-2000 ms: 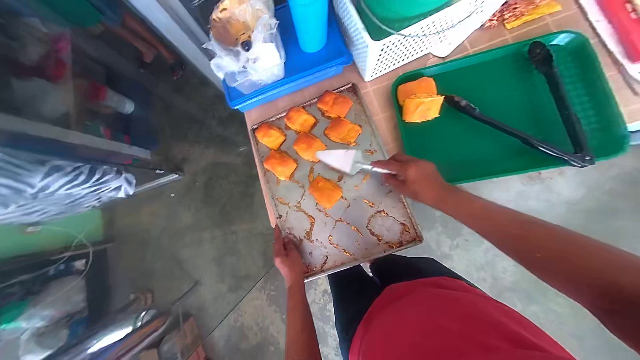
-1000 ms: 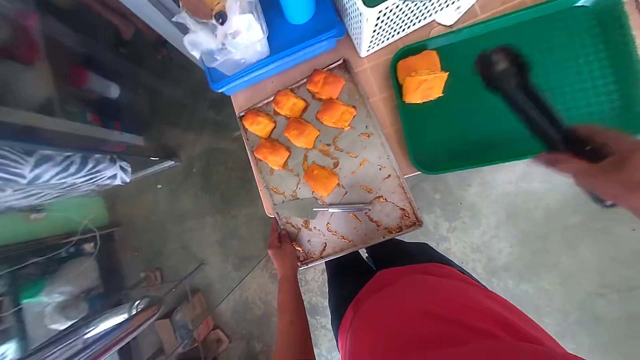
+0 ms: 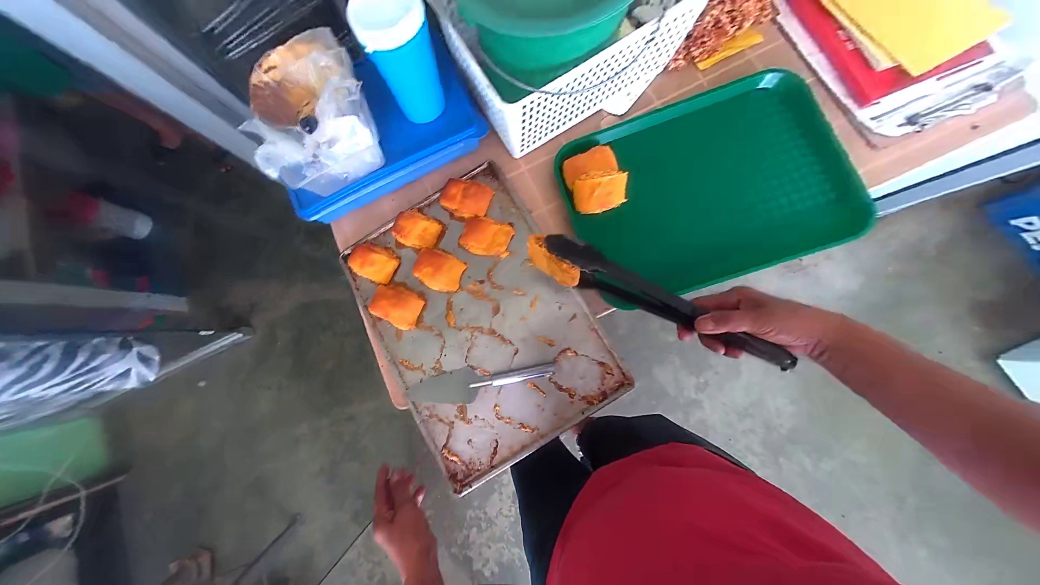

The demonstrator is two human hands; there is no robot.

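Observation:
My right hand (image 3: 743, 321) grips black tongs (image 3: 642, 288), whose tips pinch an orange-topped baked piece (image 3: 553, 260) over the right edge of the metal baking sheet (image 3: 520, 325). Several more orange-topped pieces (image 3: 439, 270) sit on the sheet's far left part. A spatula (image 3: 455, 386) with a metal handle lies across its nearer half, among baked-on residue rings. On the green plastic tray (image 3: 715, 179), two orange pieces (image 3: 600, 192) overlap at the left end. My left hand (image 3: 402, 520) is off the sheet, just below its near left corner, fingers apart and holding nothing.
Beyond the sheet are a blue lidded container (image 3: 406, 162), a blue cup (image 3: 406, 73), a plastic bag (image 3: 333, 138) and a white perforated basket (image 3: 552, 110) with a green bucket (image 3: 552, 41). Red and yellow items (image 3: 910, 41) lie at the far right. The sheet overhangs the tiled counter.
My right hand put down the spatula, took the tongs from the green tray, and now holds one piece in them above the sheet. My left hand has let go of the sheet's edge.

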